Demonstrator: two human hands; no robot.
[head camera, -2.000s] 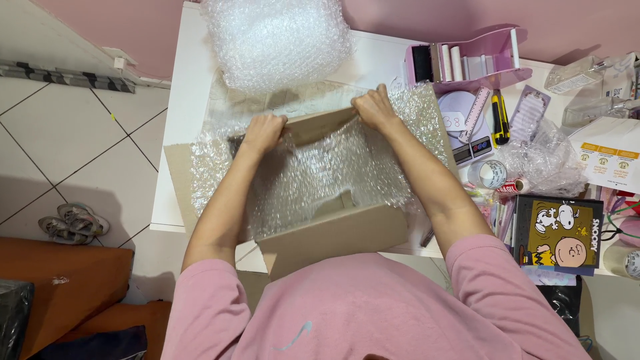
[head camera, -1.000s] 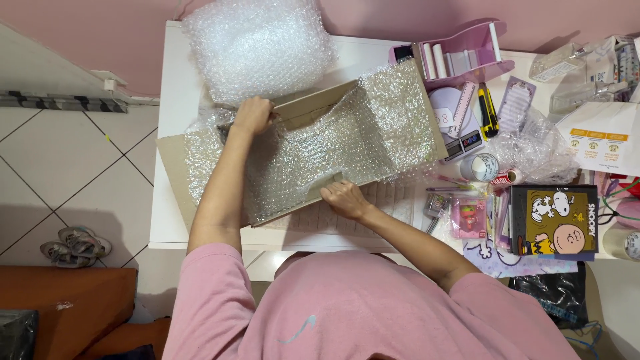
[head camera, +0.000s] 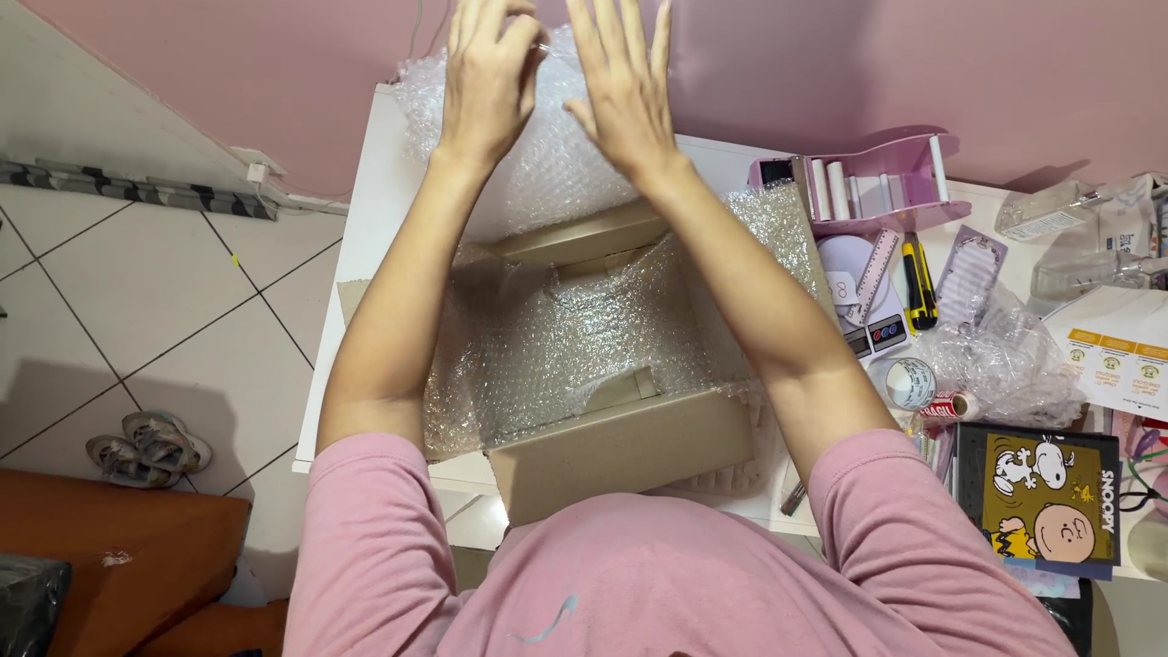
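An open cardboard box, lined with a sheet of bubble wrap, sits on the white desk in front of me. Its flaps are spread and the sheet drapes over its left and right sides. Behind the box lies a large bundle of bubble wrap. My left hand is over the bundle's upper part, fingers curled near a thin clear edge; whether it pinches that edge is unclear. My right hand is beside it, fingers spread, over the bundle's right part, holding nothing.
Right of the box are a pink roll holder, a yellow utility knife, a pink ruler, a kitchen scale, tape rolls, crumpled clear plastic and a cartoon-covered book. Shoes lie on the tiled floor at left.
Both hands have left the box and its lining and moved up to the bubble wrap bundle behind it. The near flap, folded out of view one second ago, now stands toward me.
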